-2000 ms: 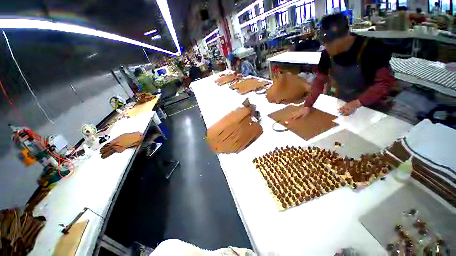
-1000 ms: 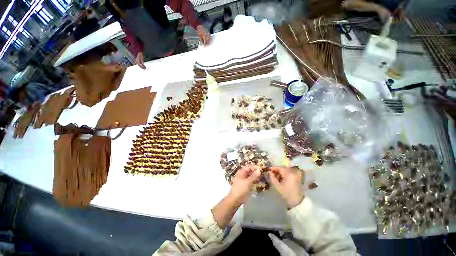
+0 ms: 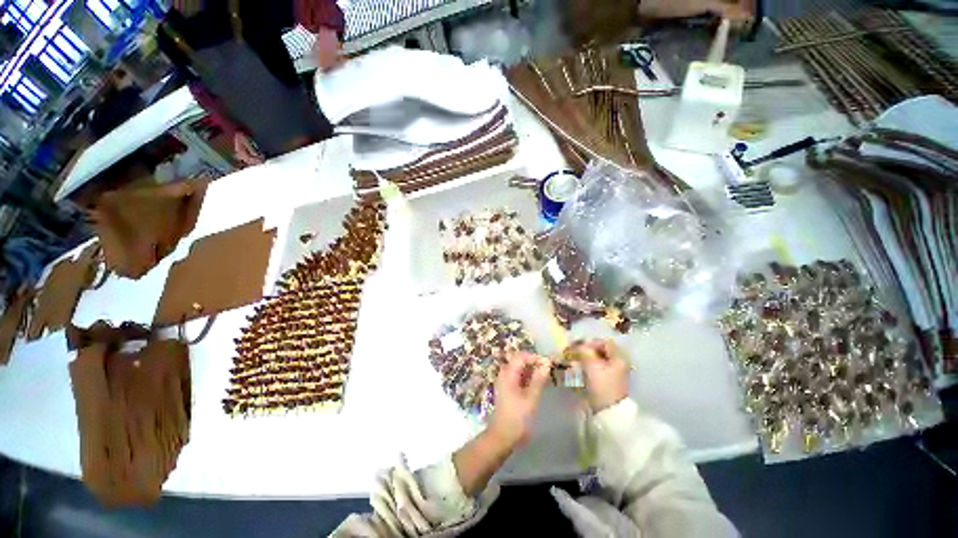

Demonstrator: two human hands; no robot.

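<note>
My left hand (image 3: 519,395) and my right hand (image 3: 603,372) are close together above the grey board (image 3: 672,391). Each hand has its fingertips pinched on a small fitting; brown and pale metal bits show between them at about (image 3: 565,372). The fitting's exact shape is too small to tell. A heap of loose fittings (image 3: 473,352) lies just left of my left hand. More fittings lie in a second heap (image 3: 485,247) behind it. A clear plastic bag of fittings (image 3: 657,242) lies beyond my right hand.
Fittings stand in rows (image 3: 294,352) at left and spread on a board (image 3: 830,357) at right. Blue tape or tin (image 3: 560,193), layered panels (image 3: 452,147), leather straps (image 3: 588,105) and a white box-shaped device (image 3: 706,103) stand behind. Brown panels (image 3: 131,415) lie far left. Another person stands across the table.
The view has swung from the aisle and long table to my hands, then shifted slightly right. Both hands came into view and stay pinched together near the heap. The other person's hands moved from the panels.
</note>
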